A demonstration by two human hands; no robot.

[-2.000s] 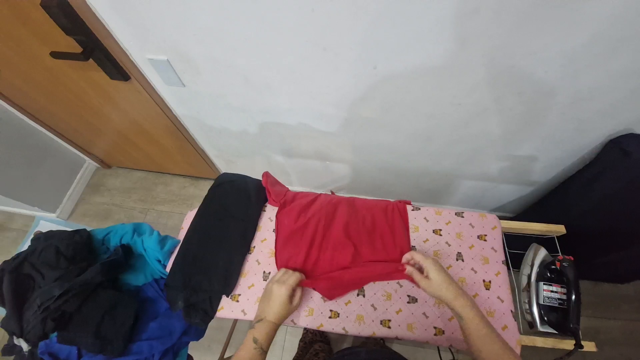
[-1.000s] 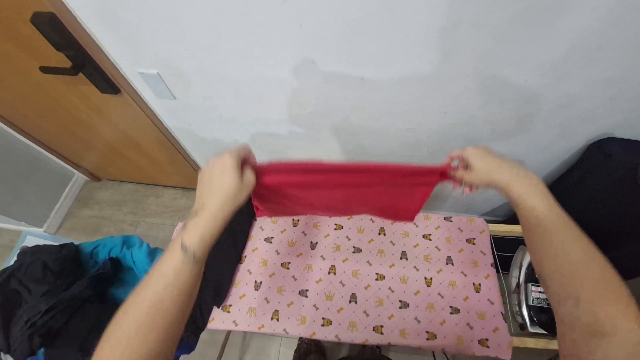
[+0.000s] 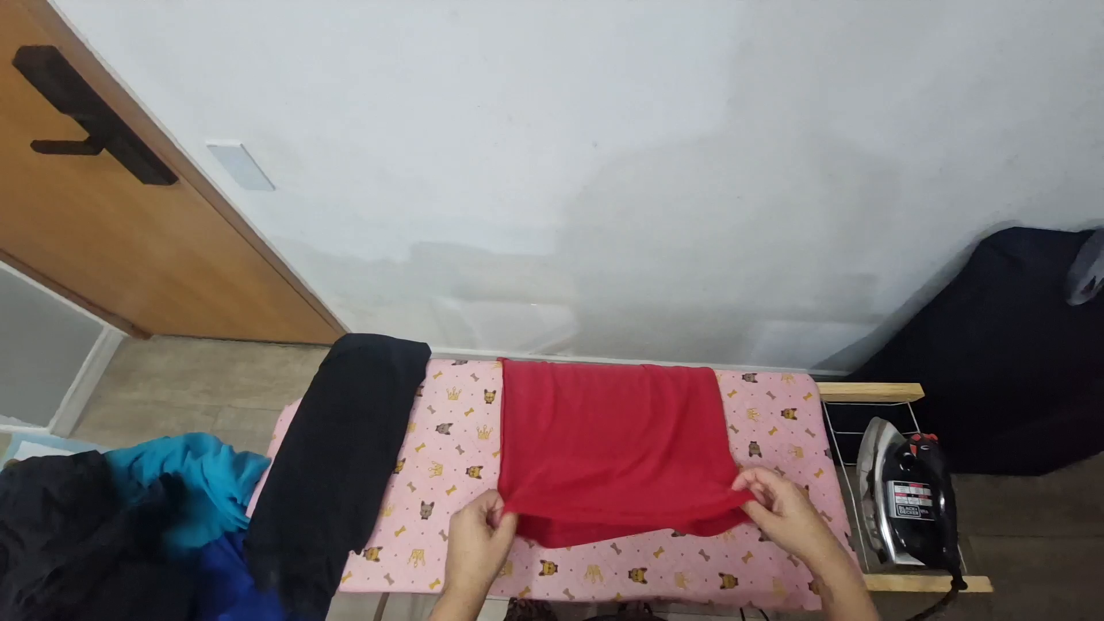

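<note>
A red cloth garment (image 3: 612,440) lies on an ironing board with a pink patterned cover (image 3: 448,483). My left hand (image 3: 479,543) pinches the garment's near left corner between thumb and fingers. At the near right corner, my right hand (image 3: 780,513) grips the fabric in the same way. The near edge is slightly raised between both hands, and a lower layer of red cloth shows beneath it. Left of my left hand, a folded black garment (image 3: 345,466) lies across the board's left end.
A Black+Decker iron (image 3: 906,500) rests on the wire rack (image 3: 849,483) with wooden bars at the board's right end. Dark, teal and blue clothes (image 3: 190,492) are piled at the lower left. A white wall (image 3: 604,216) stands behind the board, with a wooden door (image 3: 172,233) at left.
The red garment, held up off the board between my hands one second ago, now lies on it. Both hands have come down toward the board's near edge, still holding the fabric.
</note>
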